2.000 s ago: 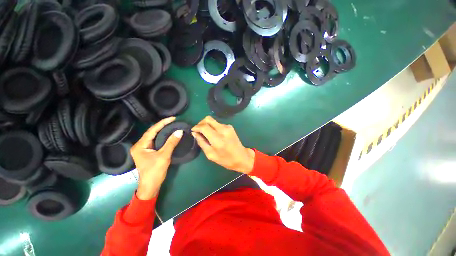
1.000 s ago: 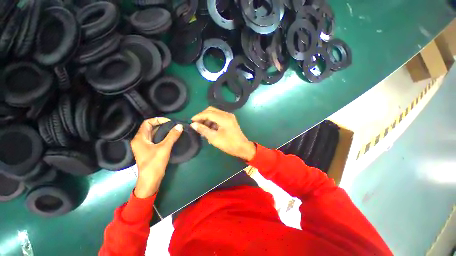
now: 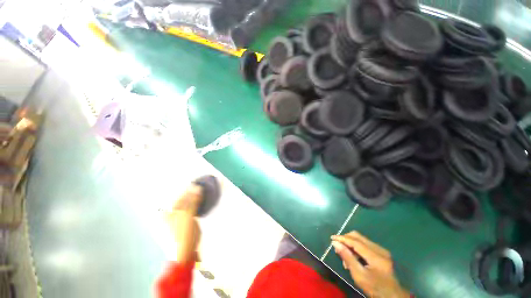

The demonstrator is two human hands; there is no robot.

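Note:
My left hand [image 3: 187,220], blurred, is out past the bench's front edge at left centre. It holds a dark round ear pad [image 3: 209,195] at its fingertips, tilted and blurred. My right hand [image 3: 367,262] is low at centre right over the bench edge, with fingers curled and thumb close to them. A dark strip shows between its fingers; whether it is a held thing or shadow I cannot tell. A big heap of black ear cushions [image 3: 342,110] lies on the green bench beyond.
Black mounting rings [image 3: 514,265] lie at the lower right edge. Clear crumpled plastic [image 3: 221,141] lies at the bench's near edge. Bagged dark items [image 3: 195,18] lie at the far side behind a yellow strip [image 3: 204,38]. The floor at left is glare-washed, with brown items [image 3: 16,157] at far left.
The view has swung left. My left hand has carried the ear pad off the bench, out past its edge. My right hand has let go of the pad and is apart from it.

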